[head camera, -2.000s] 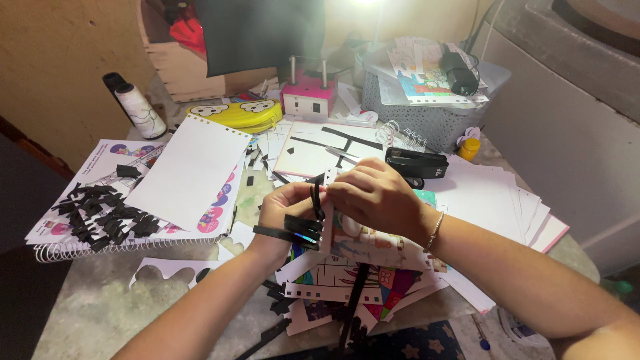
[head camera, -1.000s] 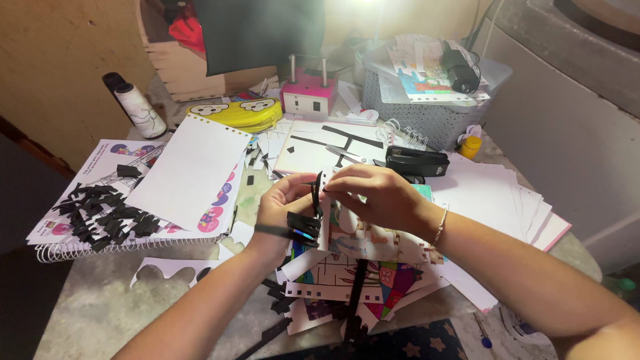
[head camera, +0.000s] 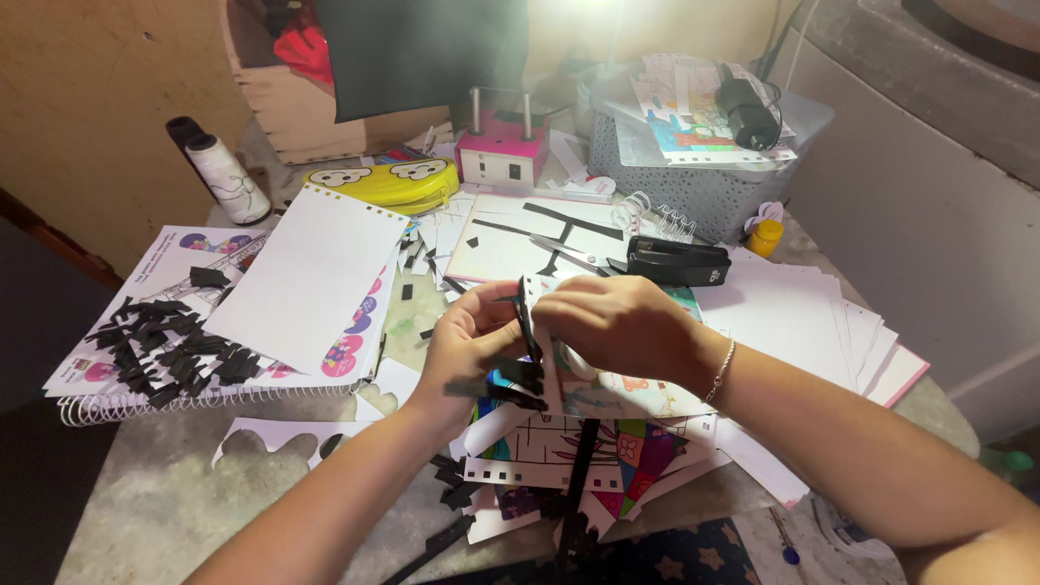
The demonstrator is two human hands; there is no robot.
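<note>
My left hand holds the left, punched edge of a printed sheet, with black strips at its fingers and along that edge. My right hand is curled over the same edge, its fingertips hidden against the sheet. Below lie coloured drawings with square holes and more black strips. Beyond my hands, scissors rest beside a black stapler on a white board with black strips. At the left, many black paper scraps lie on a spiral notebook.
A blank punched sheet overlaps the notebook. Behind are a yellow pencil case, a pink device with two metal posts and a grey basket. White sheets lie at right, near a small yellow bottle. A white bottle stands back left.
My right hand has shifted slightly along the sheet's punched edge, and its fingers are more curled. My left hand stays at that edge.
</note>
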